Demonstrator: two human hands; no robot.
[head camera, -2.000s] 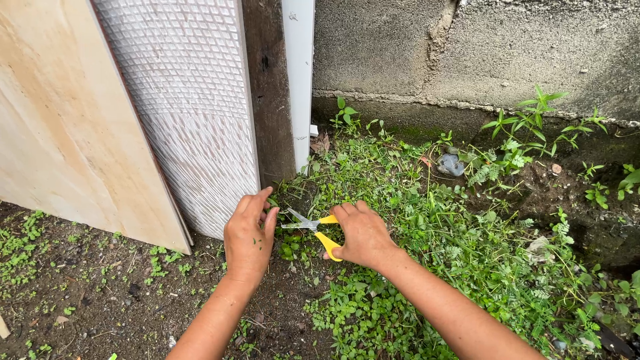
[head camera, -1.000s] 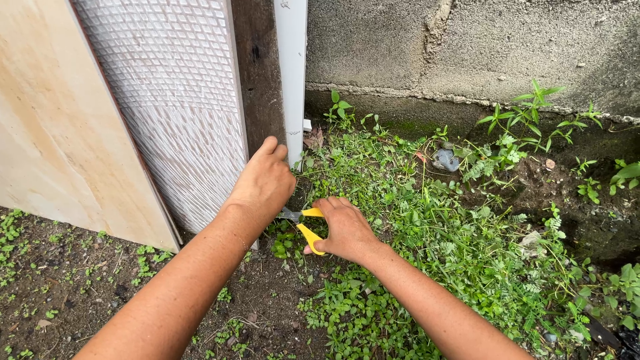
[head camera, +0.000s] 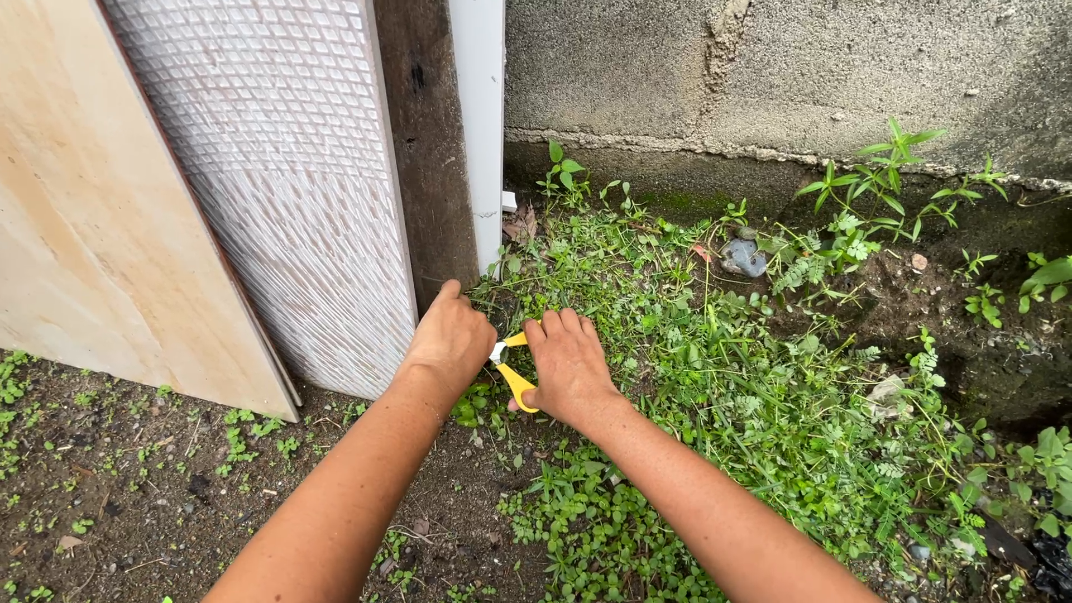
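Note:
My right hand (head camera: 571, 364) grips the yellow handles of a pair of scissors (head camera: 517, 383), which are spread apart. The scissors point left, and their blades are mostly hidden behind my left hand (head camera: 452, 339). That hand is low at the foot of a dark wooden board (head camera: 427, 159), its fingers curled down; whether it pinches any stems cannot be seen. Low green weeds (head camera: 662, 335) grow around and to the right of both hands.
A textured white tile panel (head camera: 285, 193) and a beige marbled panel (head camera: 109, 218) lean at the left. A white board (head camera: 479, 126) stands beside the wooden one. Behind is a concrete block wall (head camera: 620, 75). A grey stone (head camera: 743, 257) lies among the weeds; bare soil (head camera: 452, 519) is in front.
My left hand has moved from left of the scissors to in front of their blades, at the wooden board's foot. My right hand keeps hold of the scissors.

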